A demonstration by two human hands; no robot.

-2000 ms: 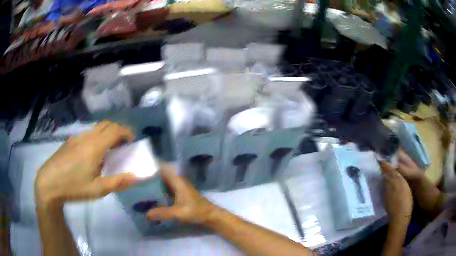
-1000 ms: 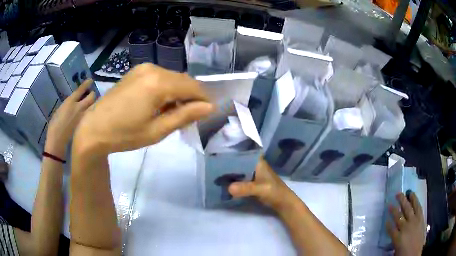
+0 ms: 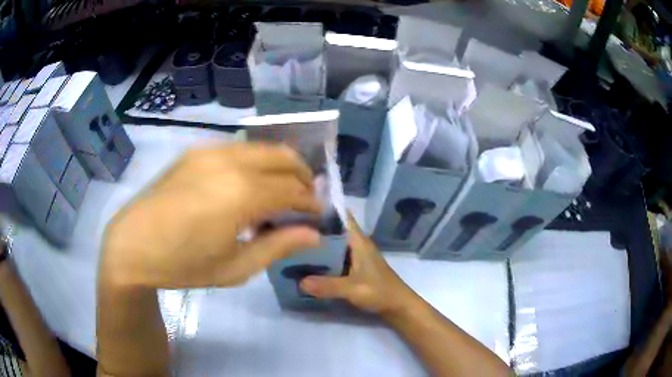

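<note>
An open grey-blue retail box (image 3: 301, 266) stands in front of me, with a dark product picture on its front and its lid raised at the back. My right hand (image 3: 361, 276) grips its right side and lower front, with the thumb on the front. My left hand (image 3: 214, 213) is blurred over the box mouth, fingers bent and thumb near the front edge. It hides the left side flap and most of the contents. Whether its fingers pinch anything cannot be told.
Several open boxes (image 3: 413, 210) with whitish wrapped contents stand behind and right. A block of closed boxes (image 3: 44, 140) is at left. Dark cylindrical parts (image 3: 234, 70) and small shiny pieces (image 3: 156, 96) lie behind. Neighbours' arms show at both edges. White foam sheet (image 3: 571, 294) covers the table.
A closed-topped box was in my hands at first; now an open one is. My left hand has lowered to its mouth. Neighbours' hands have left the left block and the box at right.
</note>
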